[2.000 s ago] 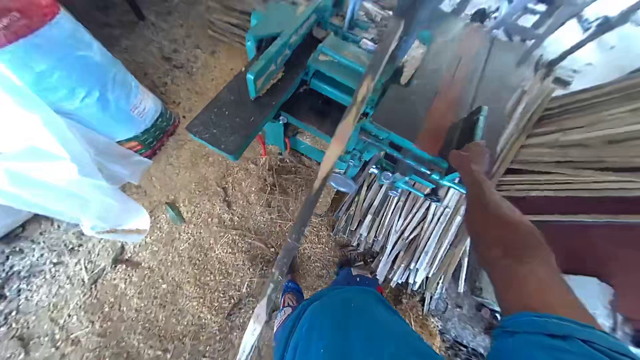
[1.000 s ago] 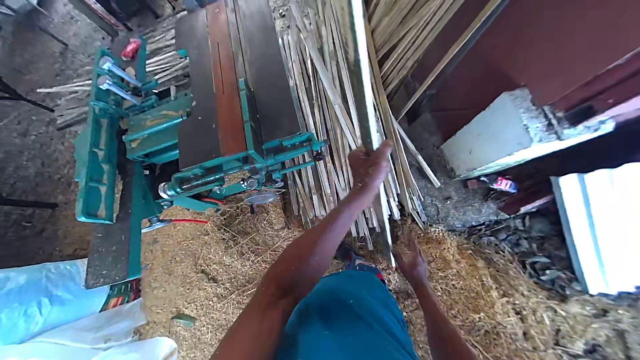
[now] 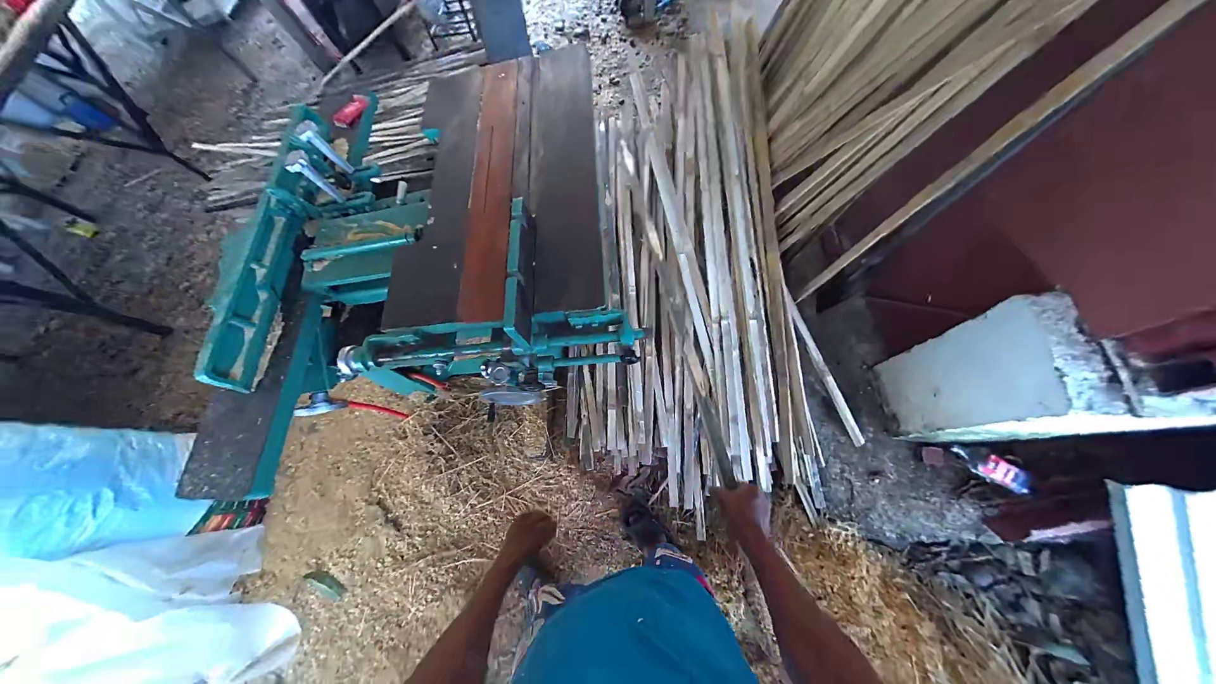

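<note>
My right hand [image 3: 743, 508] is closed around the near end of a long wooden strip [image 3: 714, 439], which slants away to the upper left over the pile. Beneath it many pale wooden strips [image 3: 727, 380] lie lengthwise on the ground, beside the machine. My left hand [image 3: 530, 537] is curled into a loose fist above the shavings, apart from the strips, with nothing visible in it. A teal woodworking machine [image 3: 570, 190] with dark flat tables and a reddish-brown board [image 3: 489, 218] set among them stands ahead, left of the pile.
More strips [image 3: 855, 114] lean at the upper right near a dark red wall [image 3: 1035, 209]. A concrete block [image 3: 978, 370] and a plastic bottle [image 3: 1002, 472] are on the right. Wood shavings [image 3: 380, 513] cover the ground; plastic sheeting [image 3: 114, 589] lies at the lower left.
My left hand has let go of the strip and moved down to the left. The strip, raised across the view earlier, now slants over the pile with its near end in my right hand.
</note>
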